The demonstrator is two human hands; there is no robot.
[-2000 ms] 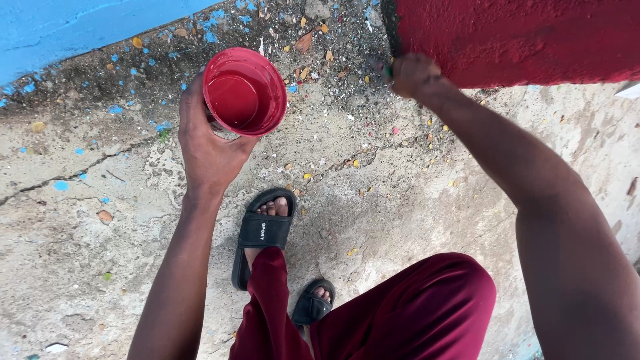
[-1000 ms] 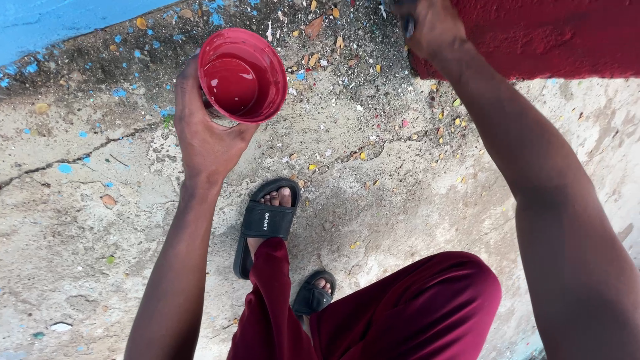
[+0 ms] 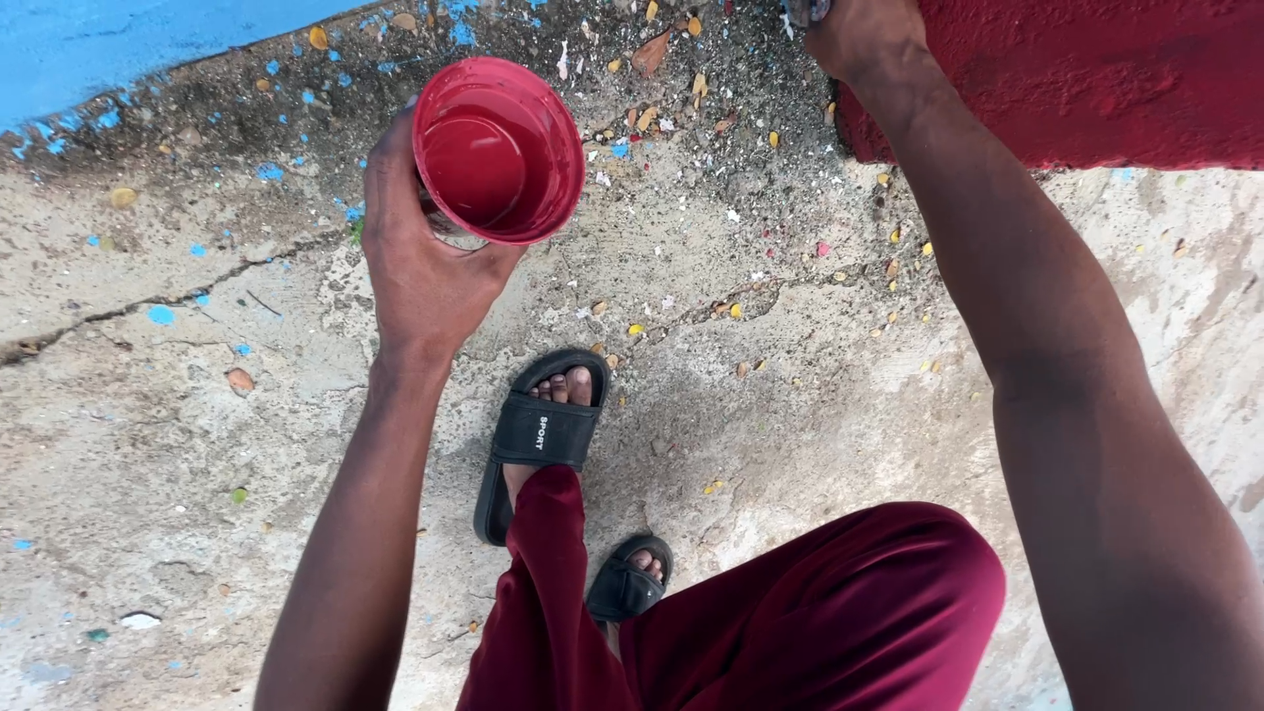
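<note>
A round red container of red paint (image 3: 479, 168) is gripped from its lower left side by my left hand (image 3: 420, 262). My right hand (image 3: 869, 39) is at the top edge of the view, beside the left end of a rough block or wall painted dark red (image 3: 1096, 89). Its fingers are bent around a dark object (image 3: 808, 10), mostly cut off by the frame, so I cannot tell what it is.
Below lies a cracked concrete floor (image 3: 790, 395) with blue paint spots and small fallen leaves. A bright blue painted surface (image 3: 148, 44) fills the upper left corner. My feet, in black slide sandals (image 3: 548, 430), stand on the concrete under the container.
My right hand has moved up toward the top edge of the view, along the end of the red block. My left hand keeps its hold on the paint container.
</note>
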